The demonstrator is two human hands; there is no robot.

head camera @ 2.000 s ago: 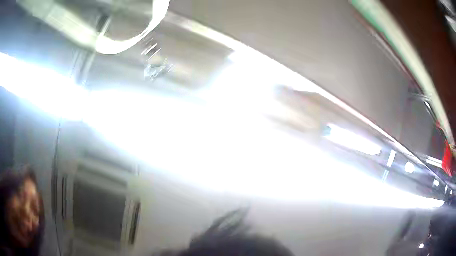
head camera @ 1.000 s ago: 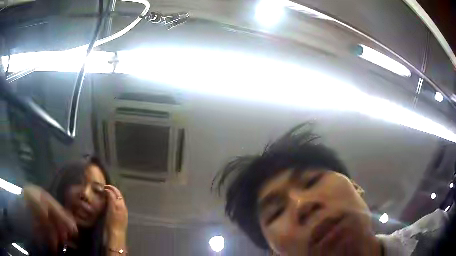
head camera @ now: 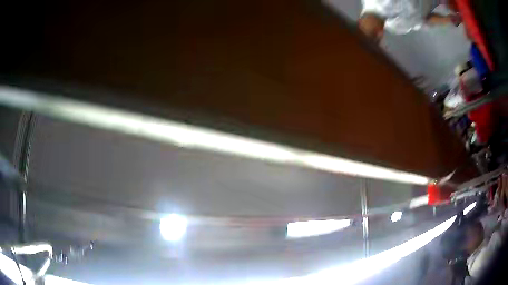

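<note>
Neither of my hands is in the picture. The view is blurred and strongly tilted. A large dark brown surface (head camera: 267,72) lies nearest and fills the upper part of the frame; I cannot tell what it is. A pale bright strip (head camera: 223,142) runs along its lower edge. No device part or tool shows clearly.
Ceiling lights (head camera: 173,227) glow along the bottom. A small red object (head camera: 434,193) shows at the right end of the strip. A person in white (head camera: 398,15) is at the top right. More blurred people and red items (head camera: 483,122) are along the right edge.
The camera has swung away from the ceiling view. The two people seen from below are out of view. The brown surface, at the corner before, now fills the top.
</note>
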